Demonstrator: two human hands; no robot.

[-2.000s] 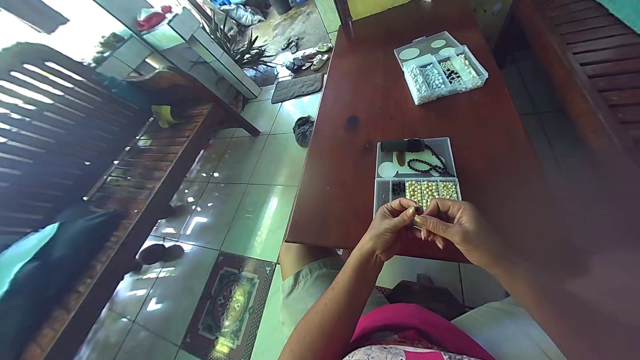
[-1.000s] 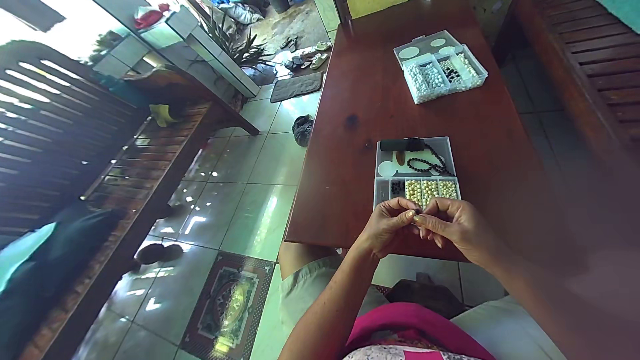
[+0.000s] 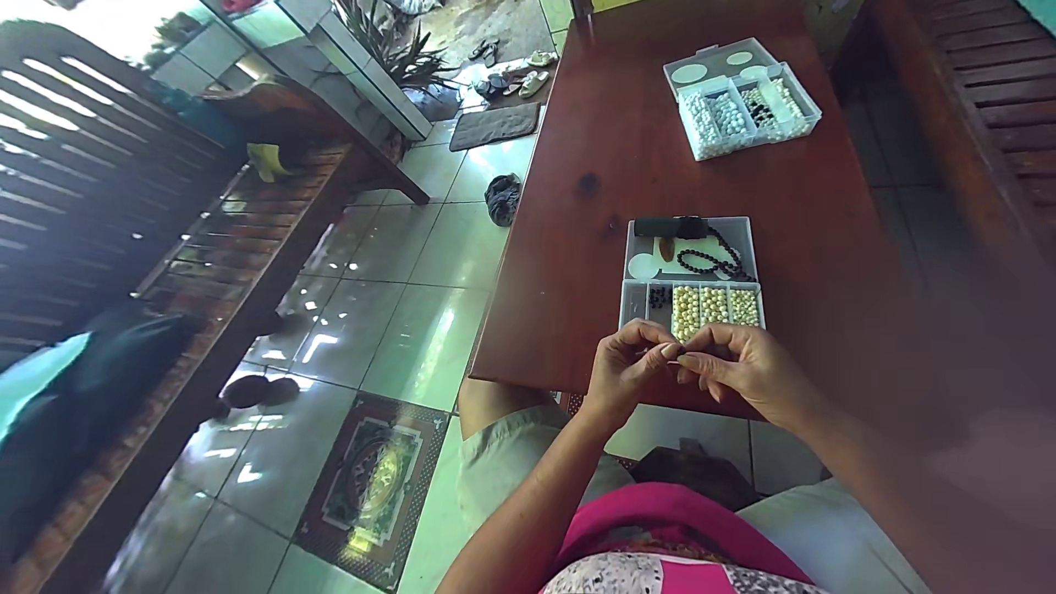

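Observation:
My left hand [image 3: 631, 363] and my right hand [image 3: 734, 363] meet at the fingertips over the table's near edge, pinching a tiny dark item too small to identify. Just beyond them lies an open plastic bead box [image 3: 629, 307]. Its near compartments hold cream-yellow beads [image 3: 713, 306] and a few black beads [image 3: 659, 297]; my fingers hide part of its front edge. In the lid rest a black beaded strand [image 3: 700, 262], a dark cylindrical object [image 3: 670, 228], a small brown piece [image 3: 667, 248] and a white disc [image 3: 643, 266].
A second open bead box [image 3: 747, 103], with white, pale blue and dark beads, sits farther back on the dark red wooden table [image 3: 561, 305]. Slatted wooden benches stand at left [image 3: 239, 239] and right [image 3: 982, 99]. A patterned mat [image 3: 375, 487] lies on the tiled floor.

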